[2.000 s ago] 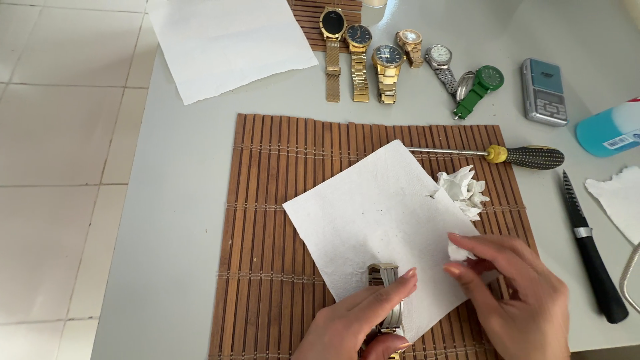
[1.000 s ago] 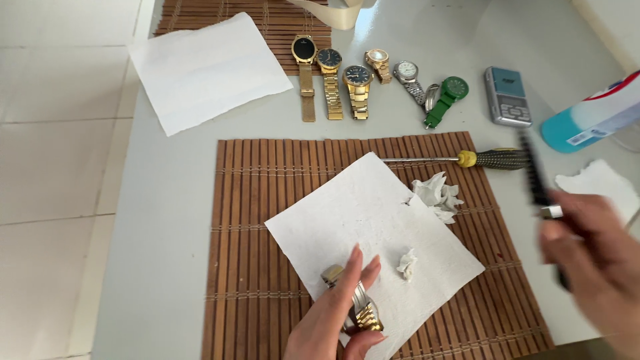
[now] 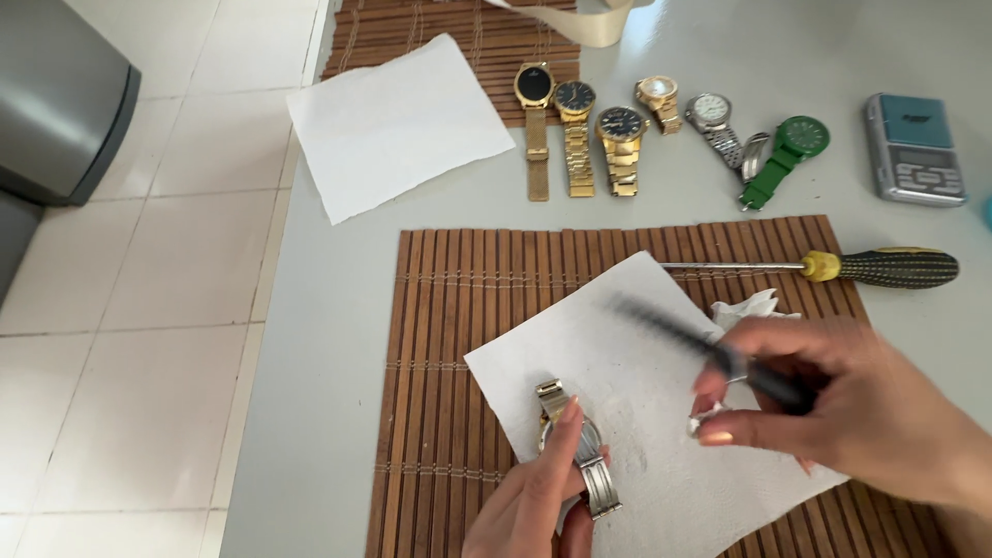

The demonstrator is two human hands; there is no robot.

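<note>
My left hand grips a metal wristwatch by its case, with the two-tone bracelet hanging open above and below. Under it lies a sheet of white paper, marked with small dark specks, on a slatted bamboo mat. To the right, my right hand holds a black-handled knife, its dark blade blurred and pointing up and left over the paper. A small crumpled piece of white tissue is pinched between the thumb and a finger of that same hand.
A screwdriver lies across the mat's top right, above crumpled tissue. Several watches are spread behind the mat, with a green watch among them. A pocket digital scale sits right. Another paper sheet lies back left.
My right hand has picked up the knife, which lay on the table at the right two seconds ago, and come back over the paper. It has also picked up the small tissue piece from the sheet.
</note>
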